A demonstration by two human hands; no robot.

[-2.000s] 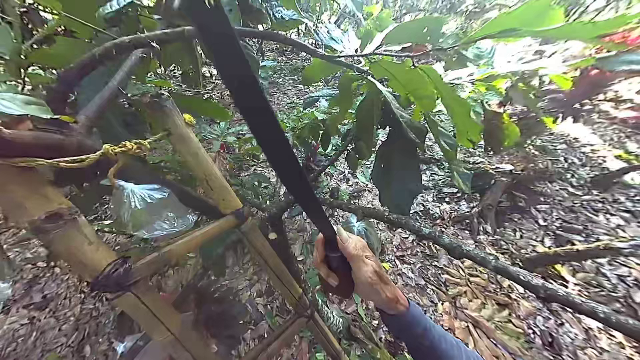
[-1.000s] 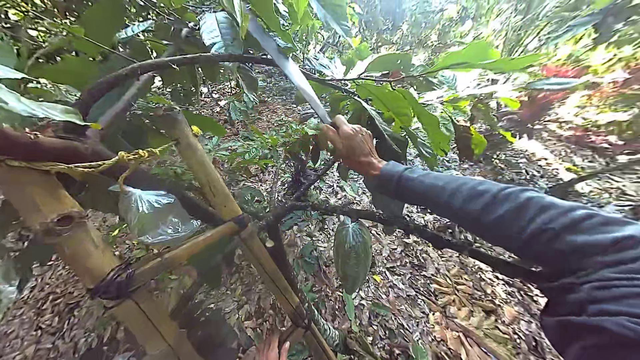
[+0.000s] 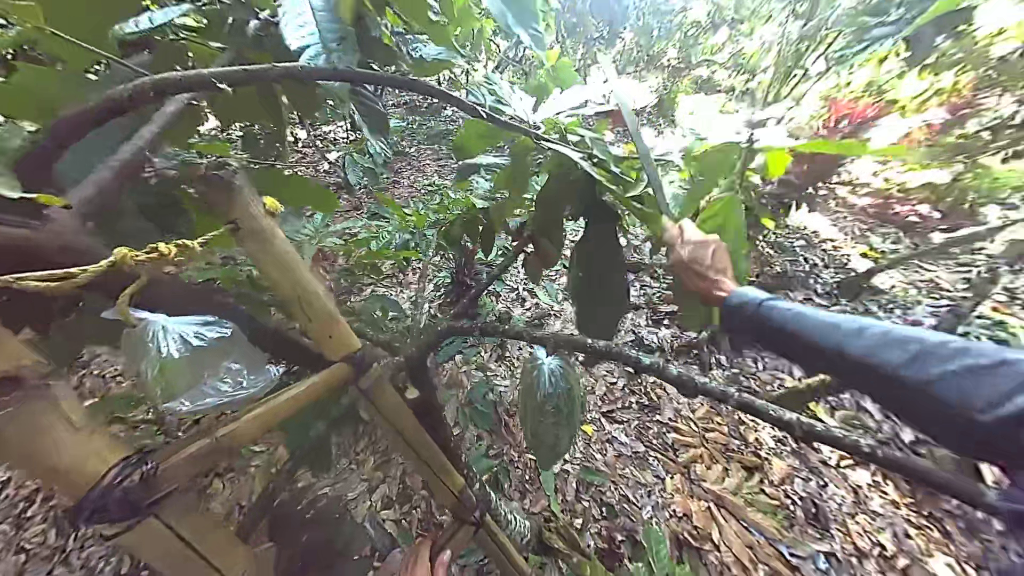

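Observation:
My right hand point(image 3: 700, 260), at the end of a dark blue-grey sleeve, is shut on the handle of a long blade, seemingly a machete point(image 3: 644, 152), which points up among the leaves. Large dark leaves point(image 3: 600, 276) hang just left of that hand. At the bottom edge my left hand point(image 3: 424, 558) shows only in part, by a bamboo rung of the ladder point(image 3: 412, 436); its grip is hard to make out. A green pod in a clear plastic bag point(image 3: 550, 408) hangs under a lichen-spotted branch point(image 3: 680, 376).
A bent branch point(image 3: 320, 74) arches across the top. At left, a yellow rope point(image 3: 128, 260) is tied to the bamboo, with a clear plastic bag point(image 3: 196, 360) hanging from it. Dark lashings bind the bamboo joints. Dry leaf litter point(image 3: 640, 496) covers the ground below.
My right hand has moved up and then to the right with the blade. The bagged pod, partly covered by that hand two seconds ago, now shows fully. Part of my left hand has come into view.

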